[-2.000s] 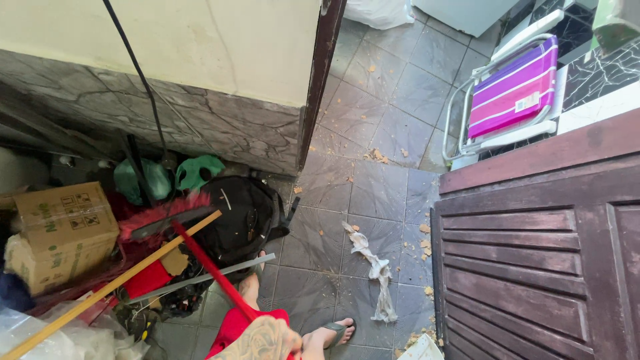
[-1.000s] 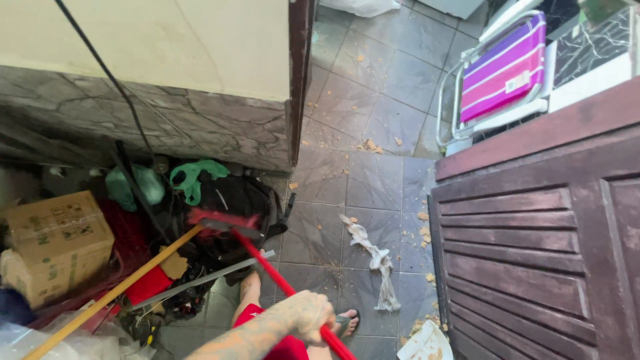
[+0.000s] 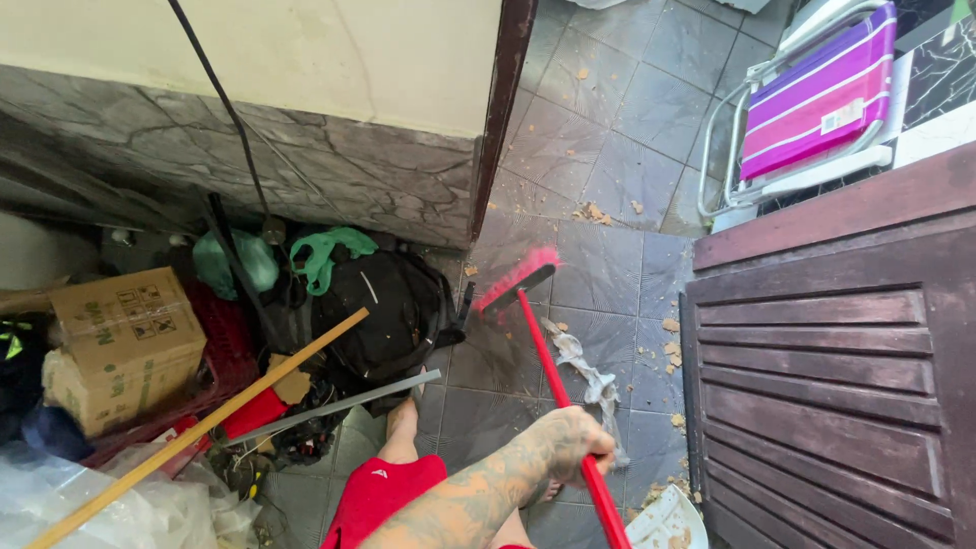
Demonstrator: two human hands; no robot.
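My left hand [image 3: 583,442], at the end of a tattooed forearm, is closed around the red handle of a push broom [image 3: 541,347]. The broom's pink-red bristles [image 3: 518,278] are slightly blurred and sit over the grey floor tiles, right of a black backpack [image 3: 381,313]. A crumpled whitish strip of cloth or plastic [image 3: 591,374] lies just right of the handle. Brown crumbs and flakes [image 3: 592,213] are scattered on the tiles. At the lower right, a white dustpan-like piece [image 3: 667,522] holds brown bits. My right hand is out of view.
On the left are a cardboard box [image 3: 126,343], green plastic bags [image 3: 332,252], a long wooden stick [image 3: 206,423], a grey metal bar [image 3: 335,408] and clear plastic sheeting [image 3: 114,507]. A brown panelled door [image 3: 823,366] stands right, below a folded striped chair [image 3: 820,95].
The broom head has swung right, from over the backpack and clutter to over the floor tiles. My left hand has moved right along with the red handle.
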